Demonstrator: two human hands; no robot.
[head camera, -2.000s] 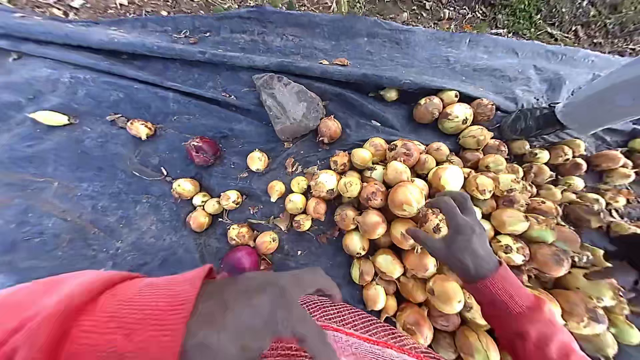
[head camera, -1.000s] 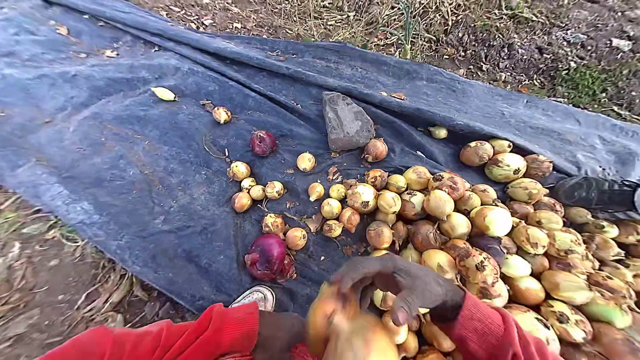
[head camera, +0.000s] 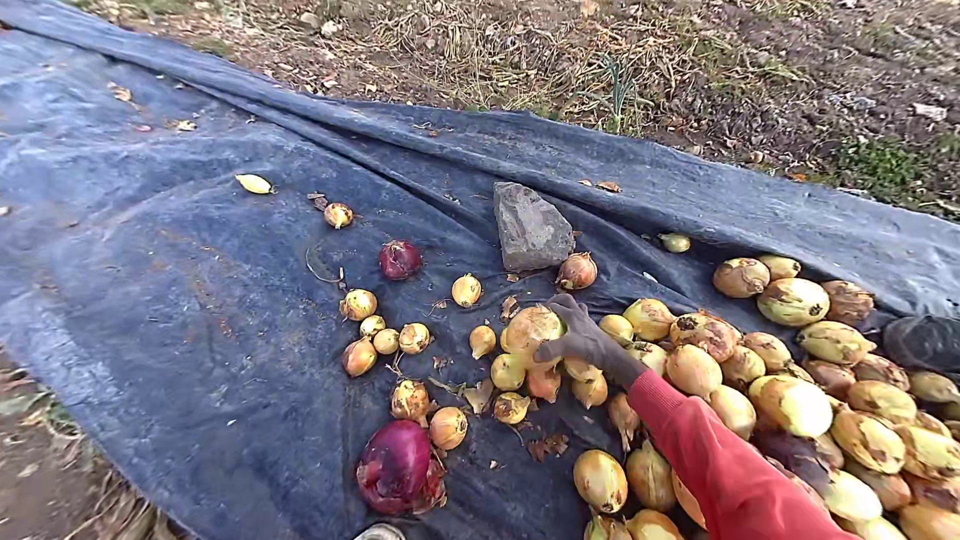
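Observation:
My right hand (head camera: 589, 337), at the end of a red sleeve, is around a yellow onion (head camera: 532, 330) at the left edge of the onion pile (head camera: 795, 405). Small yellow onions lie just under and beside it. My left hand is out of the frame. Left of the pile lie several small onions (head camera: 386, 341) in a loose group. A large red onion (head camera: 397, 466) with torn skin sits near the bottom, and a smaller red onion (head camera: 400, 259) lies farther up.
A grey stone (head camera: 529, 227) rests on the dark blue tarp (head camera: 225, 315). The tarp's folded far edge borders soil with dry stalks (head camera: 465, 52). A dark shoe (head camera: 924, 343) is at the right edge, and the tip of another shoe (head camera: 380, 532) shows at the bottom.
My right hand has moved from the near part of the pile to its left edge. My left hand, seen in both earlier frames, has left the view. The view has shifted.

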